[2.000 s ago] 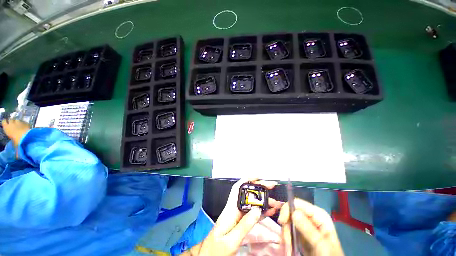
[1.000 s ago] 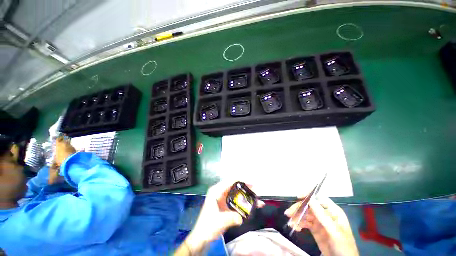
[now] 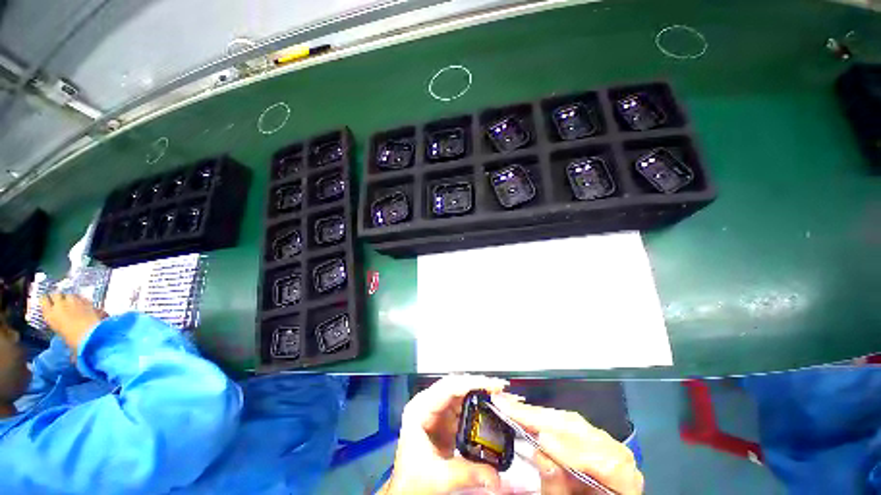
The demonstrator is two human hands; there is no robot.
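A partly assembled housing (image 3: 485, 431), a black rounded square frame with gold-yellow inside, is held tilted in my left hand (image 3: 432, 440) below the bench edge. My right hand (image 3: 578, 447) holds thin silver tweezers (image 3: 554, 454). Their tip points at the upper right rim of the housing; whether it touches is not clear. A blank white paper sheet (image 3: 543, 305) lies on the bench in front. Behind it a black foam tray (image 3: 541, 221) holds one black housing per pocket, in two rows.
A second foam tray (image 3: 311, 307) stands lengthwise at left, with a small red-and-white label (image 3: 374, 281) beside it. A neighbour's blue sleeve (image 3: 159, 392) and another foam tray (image 3: 222, 206) are further left. A yellow-and-black pen (image 3: 301, 54) lies on the back ledge. Another person's blue clothing (image 3: 821, 425) shows at lower right.
My right hand has moved left with the tweezers, from apart over the paper's front edge to the housing. My left hand and the housing are slightly lower in view. The camera view has shifted a little.
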